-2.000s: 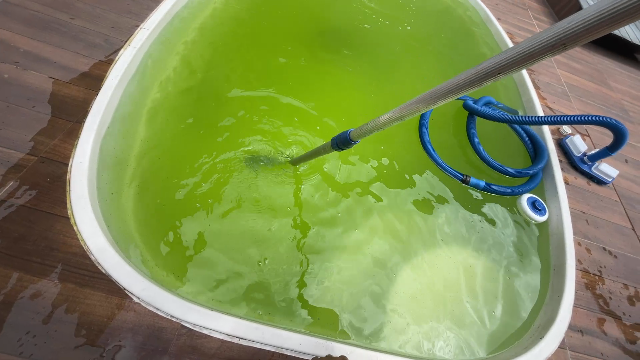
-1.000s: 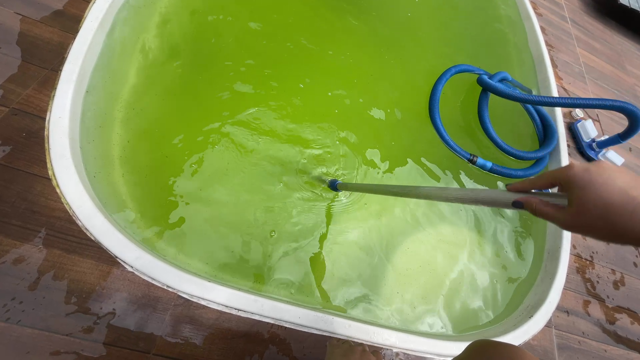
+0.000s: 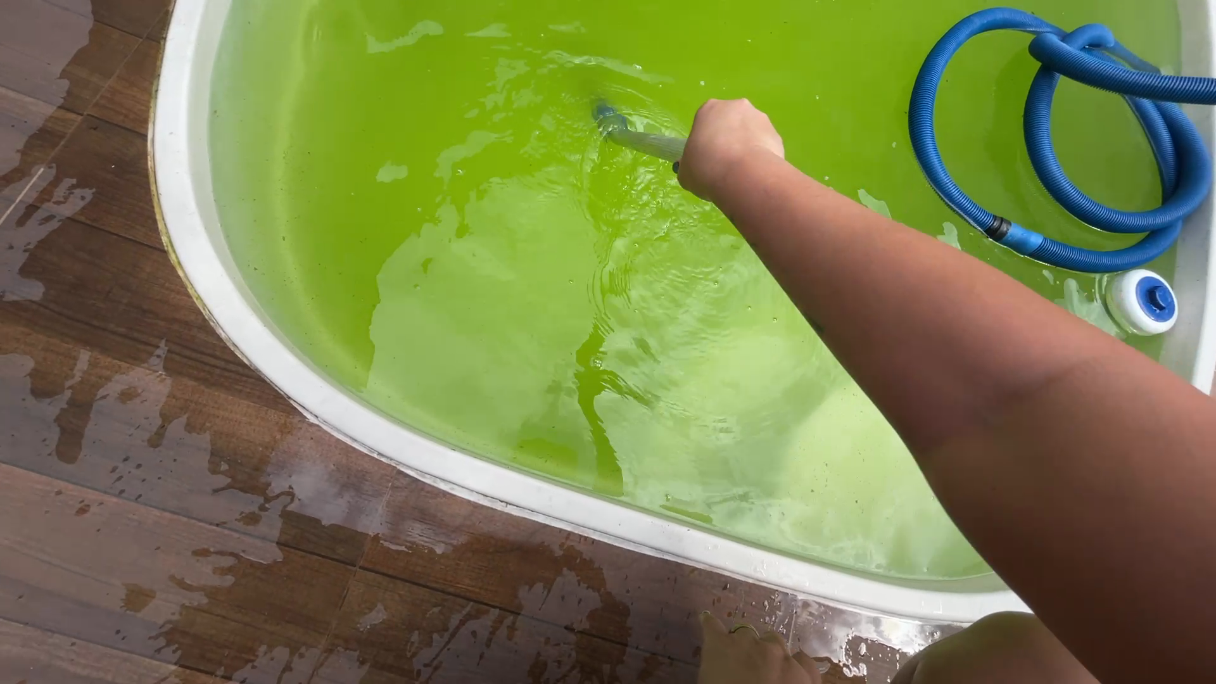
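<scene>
My right hand (image 3: 731, 147) reaches over the green water, its fingers closed round a grey ribbed pole (image 3: 651, 144). A blue collar (image 3: 610, 119) shows on the pole where it enters the water; the end below is hidden in the murk. Low in the view, partly cut off by the frame, is my left hand (image 3: 758, 657), with a ring on a finger, just outside the white pool rim (image 3: 513, 484). Whether it holds anything does not show. Right of my right hand, a coiled blue ribbed hose (image 3: 1040, 157) lies on the water.
A white and blue round float (image 3: 1143, 302) sits in the water by the right rim. Wet brown wood-look decking (image 3: 142, 380) borders the pool on the left and below. A bent knee (image 3: 993, 651) is at the lower right, beside the rim.
My right hand, at the right rim one second ago, is now farther left over the water, gripping the pole close to its blue collar. My left hand has come into view. The view has shifted closer.
</scene>
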